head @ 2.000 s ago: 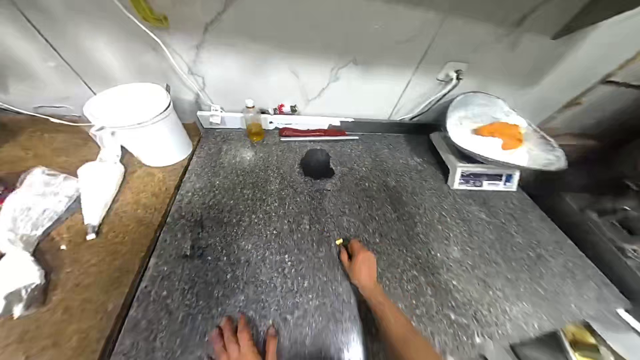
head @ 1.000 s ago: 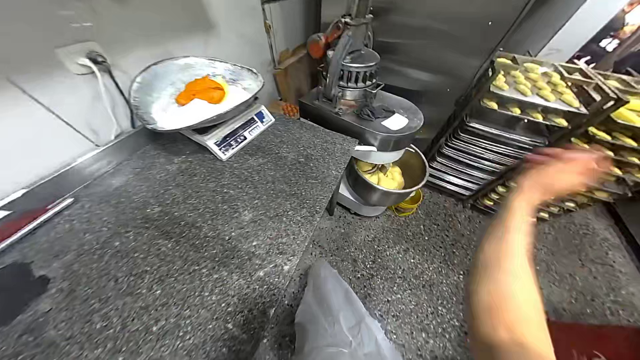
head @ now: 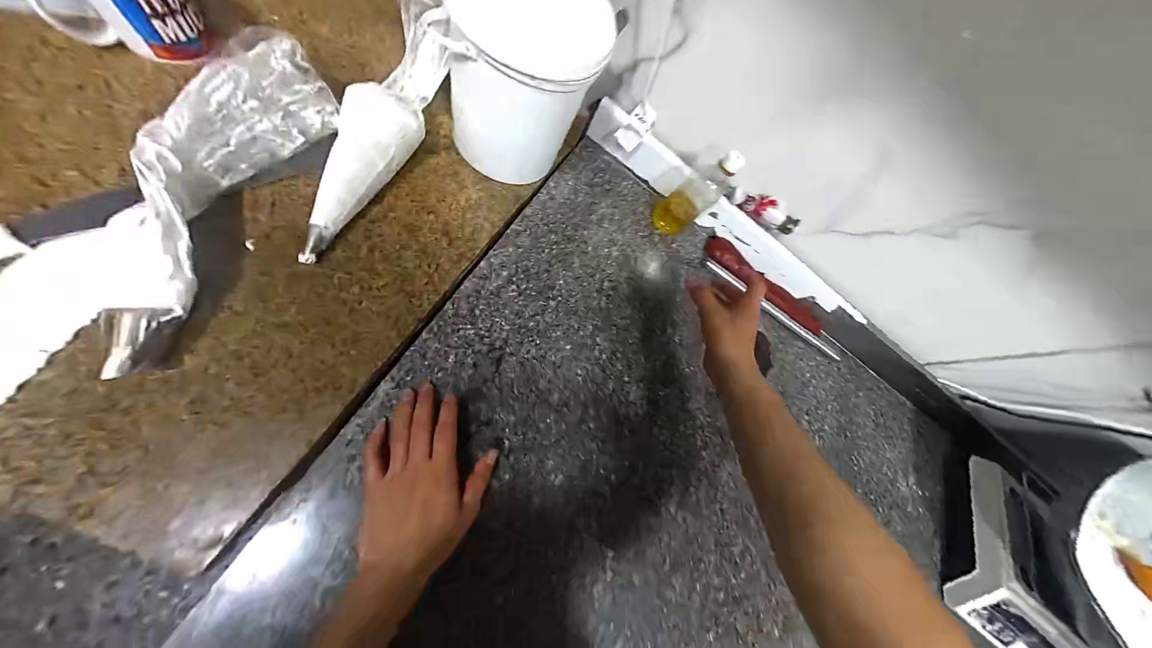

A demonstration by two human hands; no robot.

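Note:
My left hand (head: 418,481) lies flat on the grey speckled stone counter (head: 558,360), fingers spread, holding nothing. My right hand (head: 731,315) reaches to the back of the counter, its fingers at a thin metal rod (head: 792,326) beside a long dark red object (head: 783,301); whether they grip the rod is unclear. A dark lump (head: 763,353) is partly hidden behind that hand. Just left of the red object stands a small bottle of yellow liquid (head: 688,200) with a white cap.
On the brown counter at left lie a filled piping bag (head: 364,157) with a metal tip, a second bag (head: 148,261) in crumpled plastic, and a white bucket (head: 526,99). A scale (head: 1008,585) with a metal pan (head: 1111,540) holding something orange stands at lower right. The wall edges the counter.
The view has swung back left from the mixer and tray racks. My right hand, out over the floor a second ago, is now at the back of the counter by the rod.

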